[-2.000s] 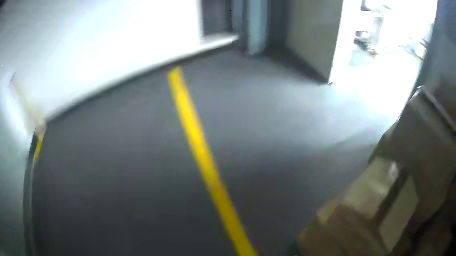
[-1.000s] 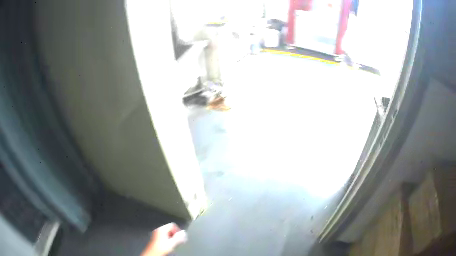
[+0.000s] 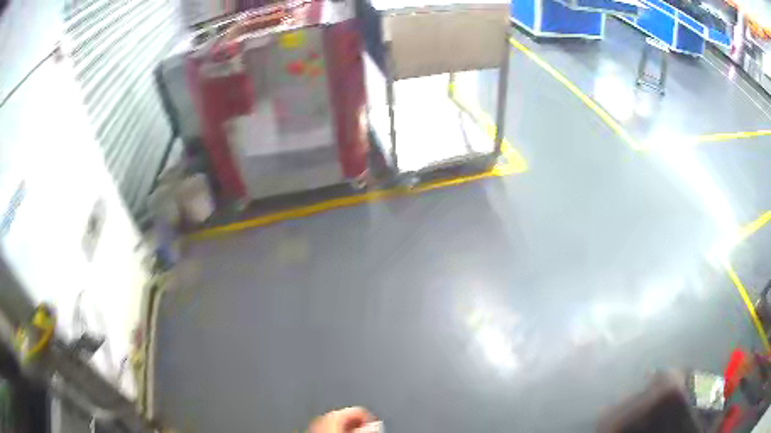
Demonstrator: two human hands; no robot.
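My left hand is at the bottom edge, a little left of centre. It is blurred and cut off by the edge, with its fingers curled. A small white piece shows at its fingertips; what it is I cannot tell. My right hand is not in view.
Grey floor with yellow lane lines lies ahead. A red-and-white machine or cabinet and a metal-legged stand are beyond it. A white wall is at left. Blue-sided tables are far right. Blurred dark and red objects are at lower right.
The view has passed from the grey floor beside a white wall, through a bright doorway, into a larger floor area. My left hand came into view and now sits lower and nearer the centre.
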